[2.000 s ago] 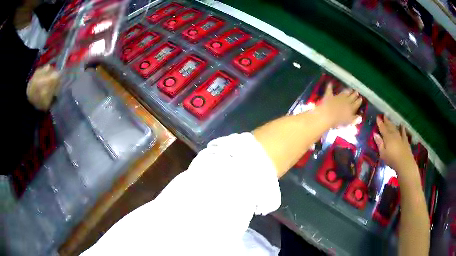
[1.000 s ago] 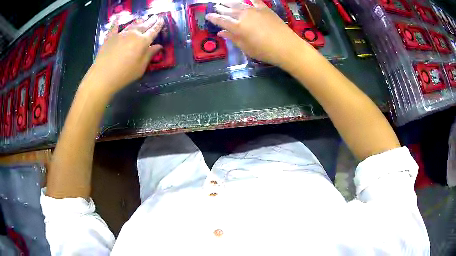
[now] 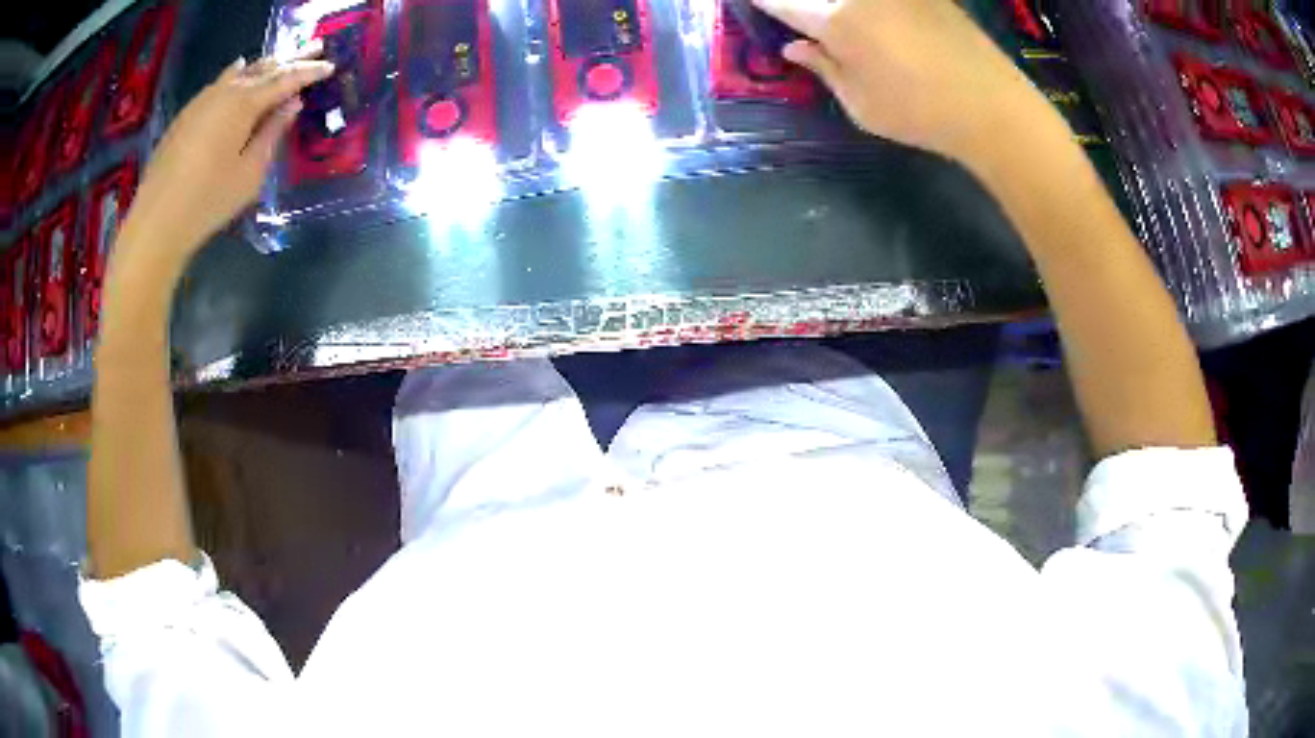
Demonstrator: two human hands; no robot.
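A clear tray (image 3: 505,173) lies before me, cut off by the top edge, with red phones back side up in it. Dark batteries lie on the phones, including the second phone (image 3: 437,123) and the third phone (image 3: 603,79). Bright white glare shows at the near ends of these two. My left hand (image 3: 217,152) has its fingertips on the battery (image 3: 335,104) of the leftmost phone, fingers apart, not closed round it. My right hand (image 3: 909,65) reaches over the right phone (image 3: 757,65); its fingertips are partly cut off by the top edge.
Trays of red phones (image 3: 52,274) lie at the left. Thick stacked trays (image 3: 1226,289) with phones stand at the right. The bench's worn front edge (image 3: 620,320) runs before my lap. A brown carton (image 3: 296,490) is below the bench at the left.
The view has swung from the left side to the tray before me. Since the last frame my left hand has moved left and my right hand right. Glare now shows at two phones' near ends.
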